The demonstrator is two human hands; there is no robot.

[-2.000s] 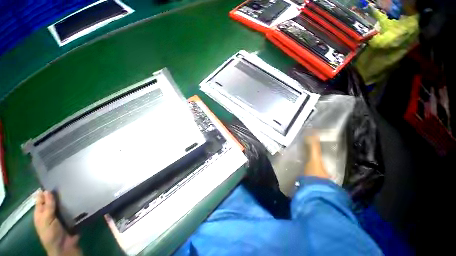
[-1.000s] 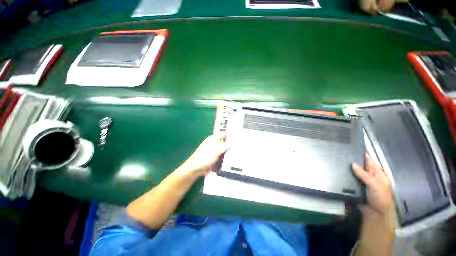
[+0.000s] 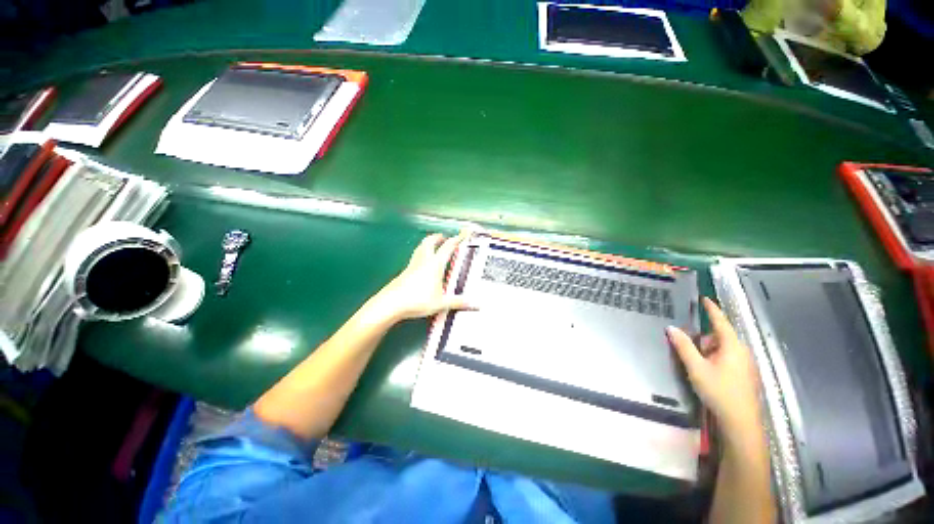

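A grey bottom cover [image 3: 563,343] with a wide vent grille and small rubber feet lies flat, face up, over a laptop base that it hides. A white sheet [image 3: 553,432] shows beneath along the near side, and red-orange foam shows at the back edge and right side. My left hand [image 3: 422,281] grips the cover's left edge, its thumb on top and its fingers at the back left corner. My right hand [image 3: 720,374] holds the right edge, its thumb on the top face. Whether the cover's edges sit flush cannot be told.
Another grey cover [image 3: 835,384] lies on bubble sleeves at right. A wristwatch [image 3: 231,261], a white round holder [image 3: 123,271] and a sleeve pile [image 3: 51,246] are at left. Laptops on red foam stand across the green bench [image 3: 574,154]. A person's yellow sleeve [image 3: 862,23] is at back right.
The cover, tilted and offset a second ago, now lies flatter and more squarely over the base. My right hand is off the bags and on the cover. The view has swung left since the first frame.
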